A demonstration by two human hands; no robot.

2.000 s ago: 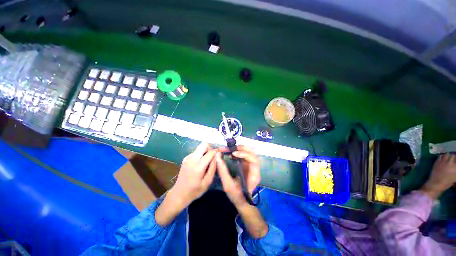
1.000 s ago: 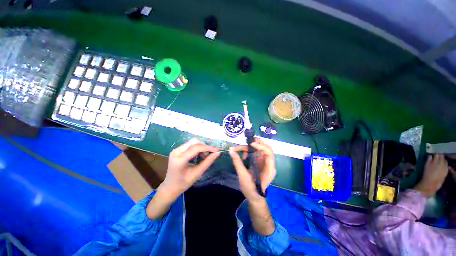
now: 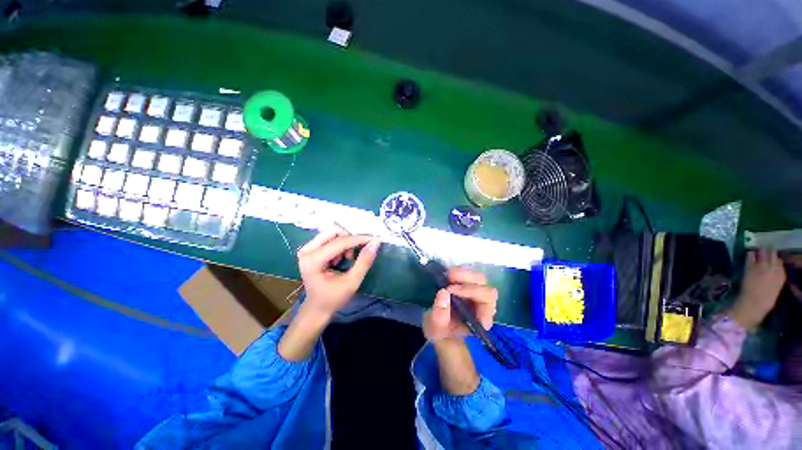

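Observation:
My right hand holds a black soldering iron. Its silvery tip points up and left to the lower edge of a small white-rimmed round dish with dark and silvery bits; I cannot tell if it touches. My left hand is left of the tip, thumb and forefinger pinched together; a tiny piece seems to be between them, too small to make out. Thin wire runs down from the green-flanged solder spool toward my left hand. The white strip lies under the dish.
A tray of white squares and clear plastic lie left. Right are a dark round part, an amber jar, a fan, a blue bin and a black station. Another person's hand is far right.
My hands have moved apart. The iron has swung from pointing upward to slanting up-left, with its tip now at the dish. The dark round part beside the dish looks shifted or turned.

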